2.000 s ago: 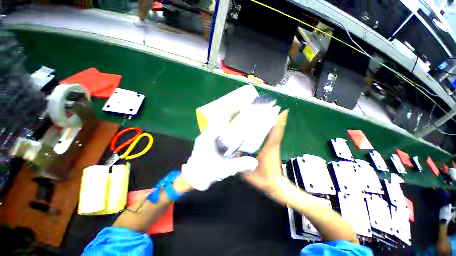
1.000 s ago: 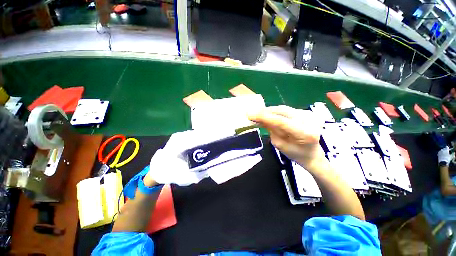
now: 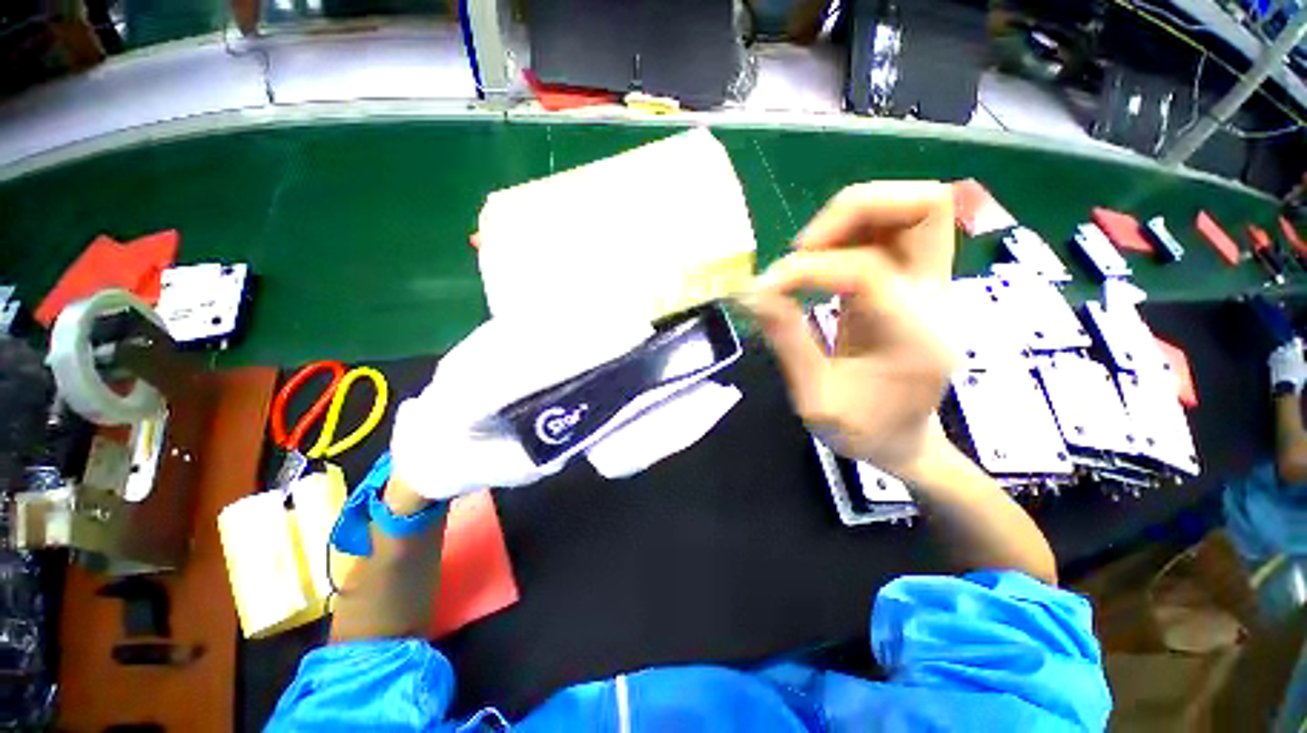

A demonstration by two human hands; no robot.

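Note:
My left hand [image 3: 459, 408], in a white glove with a blue wrist band, holds a glossy black panel [image 3: 616, 380] with a white round logo and lettering. A large white to pale-yellow wad of sheets [image 3: 616, 229] stands above the panel, also in my left hand. A white flap shows below the panel. My right hand [image 3: 874, 329] is bare, its thumb and fingertips pinched together at the panel's right end beside the wad. What lies between these fingertips is too blurred to tell.
White units [image 3: 1018, 415] are piled at right. Scissors [image 3: 348, 411] and a yellow pad [image 3: 280, 559] lie left, beside the tape dispenser [image 3: 122, 458]. A red card [image 3: 473, 566] lies under my left forearm. Units and red cards sit on the green belt [image 3: 373, 244]. Another person's gloved hand [image 3: 1286, 368] shows far right.
The wad has risen and shows larger above the panel. My right hand has turned, its fingers now pinched at the panel's right end. The logo panel came into view after the first frame.

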